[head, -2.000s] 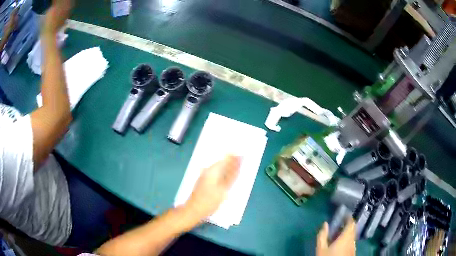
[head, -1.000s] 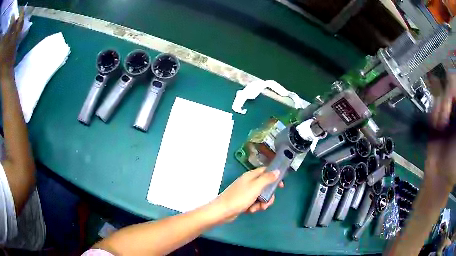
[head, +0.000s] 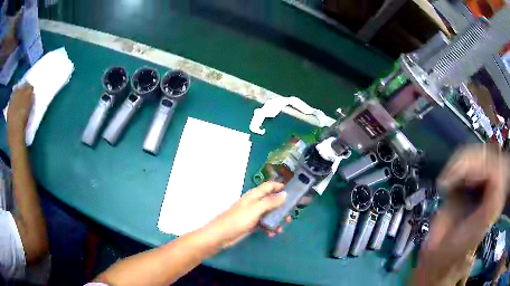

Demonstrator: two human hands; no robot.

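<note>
My left hand point(head: 263, 206) grips the handle of a grey handheld unit point(head: 293, 192). The unit's black-ringed head is under the white press tip point(head: 326, 149), over the green-edged press base point(head: 274, 167). The head and my hand partly hide the base. My right hand point(head: 470, 184) is raised at the far right, blurred, in front of the press side; whether it holds the lever cannot be seen. The bench press point(head: 372, 124) has a dark nameplate, green parts and a coil spring.
White stack point(head: 207, 176) lies left of the press. Three grey units point(head: 159, 125) lie farther left. Several waiting units point(head: 364, 229) lie right of the press. A white strip point(head: 279, 105) curves behind the base. At far left another person's hand point(head: 21, 103) touches a white sleeve point(head: 50, 78).
My left hand has brought a grey unit from the right to under the press tip. My right hand rose to the far right, then moved lower and inward. The neighbour's hand came down onto the white sleeve.
</note>
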